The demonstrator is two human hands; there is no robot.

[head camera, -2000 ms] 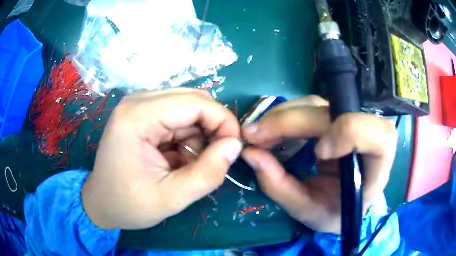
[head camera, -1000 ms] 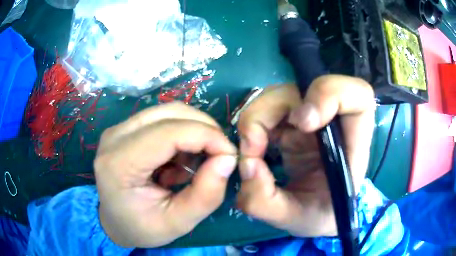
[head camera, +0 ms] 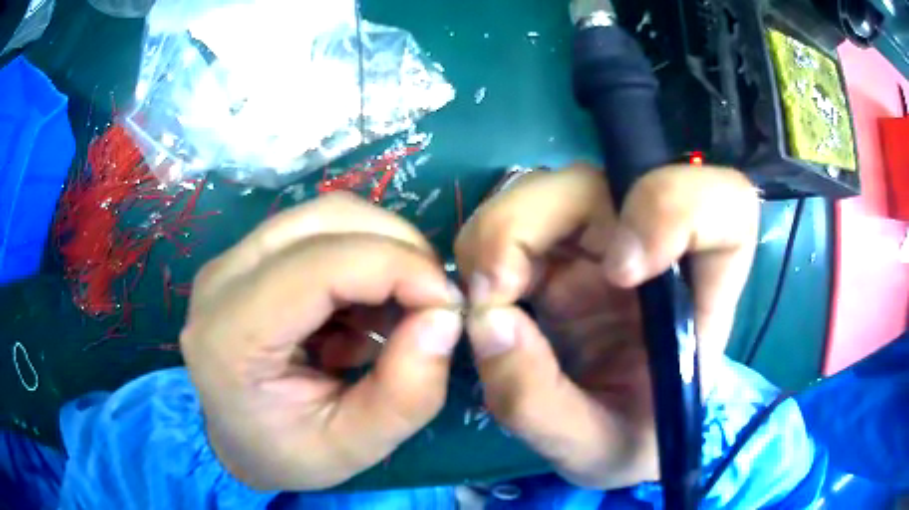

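Note:
My left hand (head camera: 319, 339) is in the centre left, thumb and forefinger pinched together. A short bit of silvery solder wire (head camera: 376, 337) shows inside its curled fingers. My right hand (head camera: 608, 319) meets it fingertip to fingertip; what is pinched between them is too small to tell. My right hand also holds the soldering iron (head camera: 620, 110) between its fingers, the dark grip pointing up and away, the tip cut off by the top edge. The holding block is mostly hidden behind my right hand; only a small edge (head camera: 513, 180) shows.
A pile of red wires (head camera: 105, 224) lies at left beside a blue bin (head camera: 32, 164). A clear bag of silvery bits (head camera: 269, 90) lies behind my left hand. The black iron stand (head camera: 743, 110) with a yellow sponge (head camera: 809, 100) is at right, near a pink-red sheet (head camera: 872, 239).
Both hands have come nearer the wearer and stay fingertip to fingertip. The iron has shifted left overall, then slightly right. The block is now more covered, and the solder's loose lower end no longer shows.

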